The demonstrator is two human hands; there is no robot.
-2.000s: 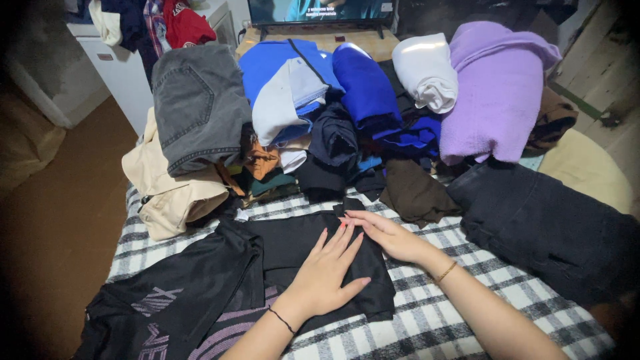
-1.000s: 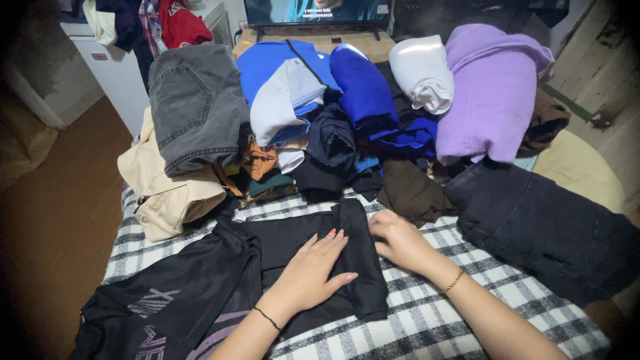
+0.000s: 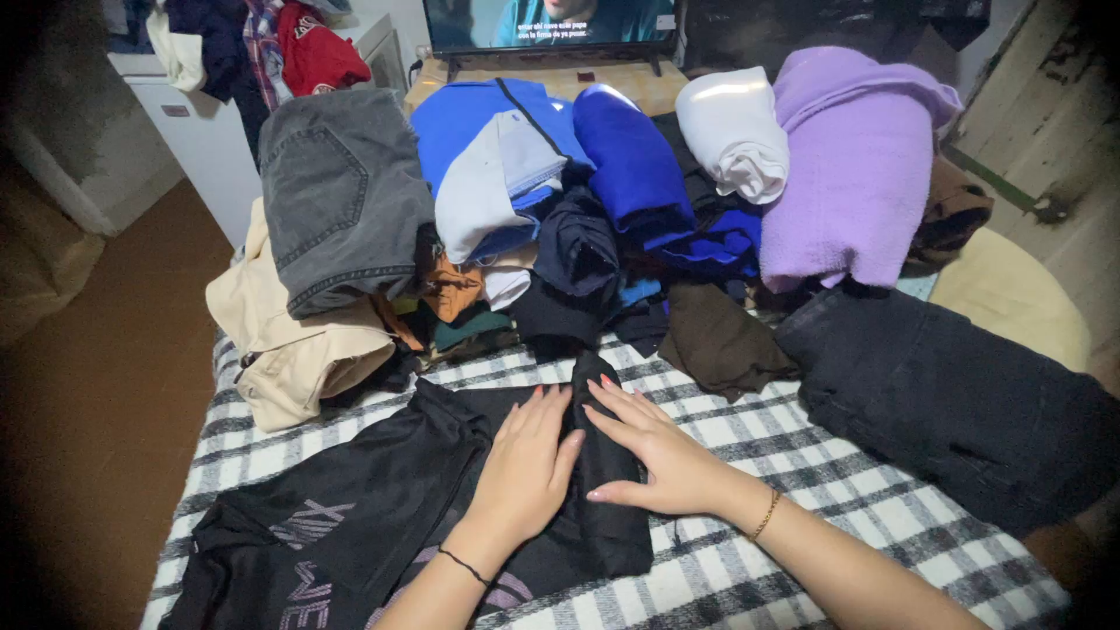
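Note:
A black garment with purplish printed lettering (image 3: pixel 350 516) lies on a black-and-white checked blanket (image 3: pixel 717 569), its right part folded into a narrow thick band. My left hand (image 3: pixel 525 468) rests flat on the garment just left of that band, fingers pointing away from me. On the band itself lies my right hand (image 3: pixel 656 455), fingers spread, thumb toward its right edge. Neither hand grasps the cloth. Beyond the hands sits a crumpled dark brown cloth (image 3: pixel 722 341).
Folded dark grey jeans (image 3: pixel 337 197) top a beige garment (image 3: pixel 297 341) at left. Blue garments (image 3: pixel 626 157), a rolled white one (image 3: pixel 735 131) and a lilac towel-like cloth (image 3: pixel 849 166) are piled behind. Black trousers (image 3: pixel 945 402) lie at right. A television (image 3: pixel 551 22) stands beyond.
My right hand has come back from beside the folded band onto it, fingers spread. The band looks narrower than before, and my left hand lies to its left.

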